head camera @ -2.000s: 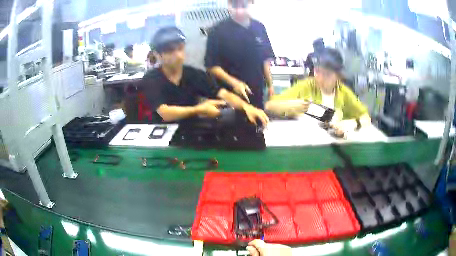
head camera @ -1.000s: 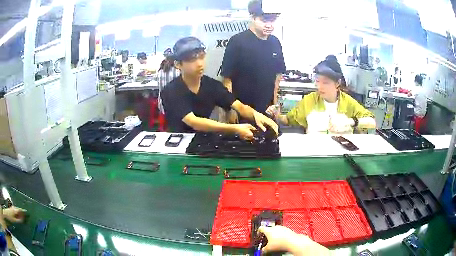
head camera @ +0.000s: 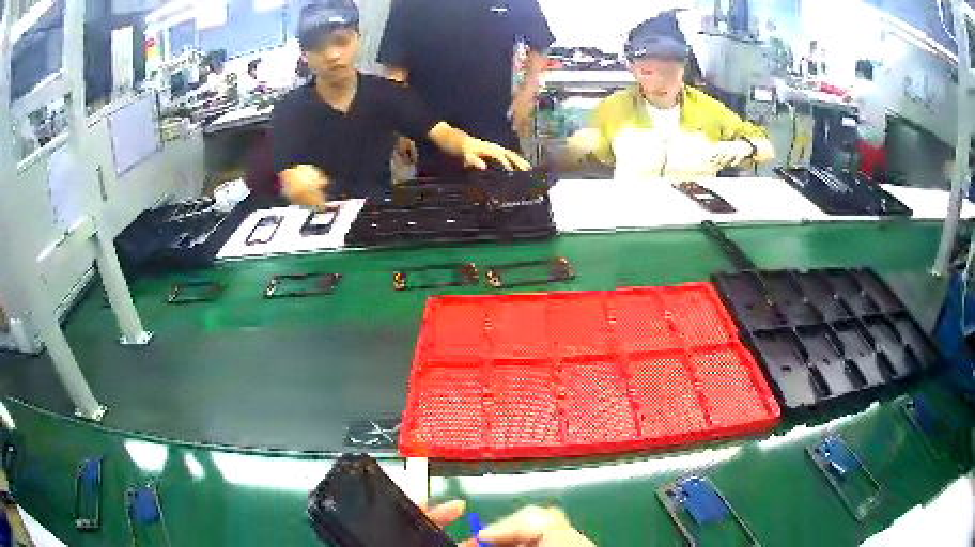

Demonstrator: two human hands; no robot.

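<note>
A stack of dark phone frames (head camera: 374, 504) is held tilted at the bottom edge, just in front of the red tray. My right hand (head camera: 535, 528) is cut off by the bottom edge, beside the stack's lower right end. A blue pen (head camera: 477, 526) shows at its fingers; most of the pen is hidden. A fingertip touches the stack's right side, left of the pen; which hand it belongs to is unclear. No other part of my left hand can be made out.
The red tray (head camera: 588, 422) shows bare pockets, beside a black tray (head camera: 829, 337). Frames with blue patches, such as one frame (head camera: 700, 502), lie on the near green belt (head camera: 267, 486). Several dark frames lie on the far belt. Three people are across it.
The dark stack has left the red tray and moved down and left toward me, with my right hand following. The view has tilted down. The opposite worker's hands have moved apart.
</note>
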